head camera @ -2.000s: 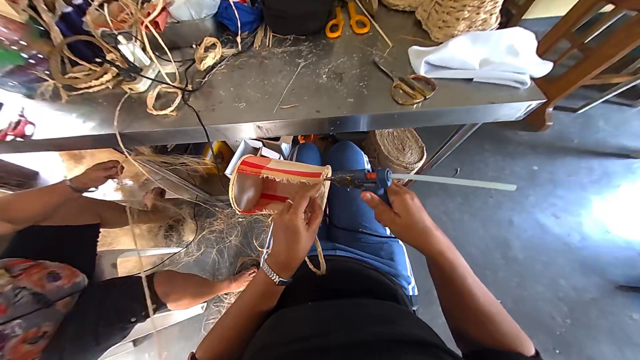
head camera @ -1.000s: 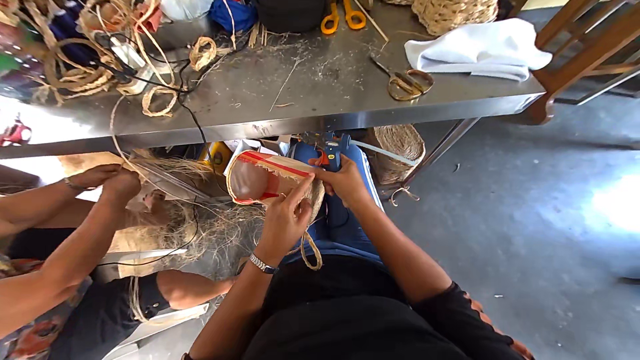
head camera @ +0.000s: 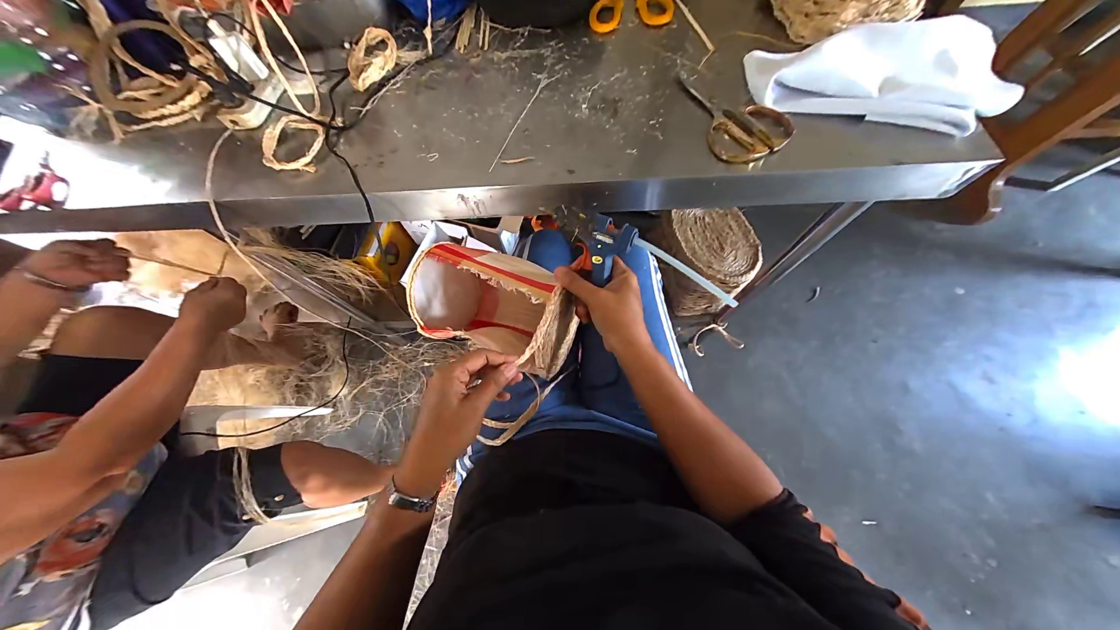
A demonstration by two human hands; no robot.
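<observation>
An open container lined with red-striped material (head camera: pixel 512 306) lies tilted over my knees, with braided fiber cord (head camera: pixel 553 337) around its outer side. My left hand (head camera: pixel 472 389) pinches the braided cord at the container's lower edge, and a loose length of cord (head camera: pixel 516 424) hangs in a loop below it. My right hand (head camera: pixel 608 297) holds a blue hot glue gun (head camera: pixel 604 249) beside the container's right rim. A long translucent glue stick (head camera: pixel 687 273) sticks out of the gun's rear to the right. The gun's nozzle is hard to make out.
On the metal table (head camera: pixel 604 122) lie gold-handled scissors (head camera: pixel 744 131), a white cloth (head camera: pixel 884 74), orange-handled scissors (head camera: pixel 630 13) and tangled cords (head camera: pixel 157 87). A coil of braid (head camera: pixel 717 249) stands below the table. At left, a co-worker's hands (head camera: pixel 214 302) hold fiber. A wooden chair (head camera: pixel 1041 114) stands right.
The glue gun has swung from pointing left to an upright angle, its stick now slanting down right. My left hand has moved down from the container's rim to the cord. The co-worker's hands have moved apart.
</observation>
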